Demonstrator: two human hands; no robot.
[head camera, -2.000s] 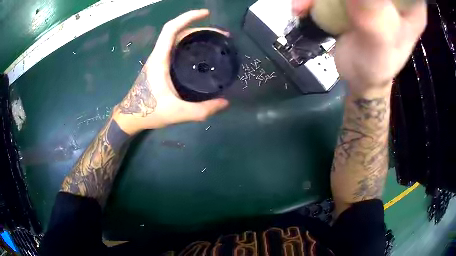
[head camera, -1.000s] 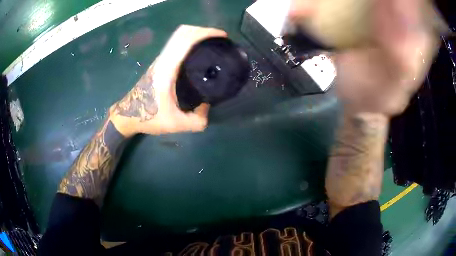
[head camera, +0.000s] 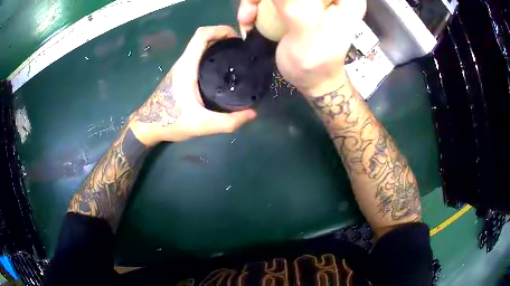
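Observation:
A round black cylindrical housing (head camera: 226, 78) stands on the green bench with its end face up, showing small holes and a centre hole. My left hand (head camera: 187, 95) is curled around its left side, thumb and fingers on its rim. My right hand (head camera: 313, 42) is at the top, gripping the cream wrap of the electric screwdriver (head camera: 268, 21). The dark lower part of the screwdriver is over the housing's right edge; its tip cannot be made out against the black.
The white-grey screw feeder (head camera: 373, 71) is partly behind my right hand. Small screws (head camera: 283, 84) lie scattered between housing and feeder. Stacks of black blister trays (head camera: 475, 111) border the bench at right and far left. A white strip (head camera: 72, 42) edges the bench at upper left.
My right hand with the screwdriver has moved left from the feeder to the housing, uncovering more of the feeder. The housing has turned in my left hand and sits level, after being tilted one second ago.

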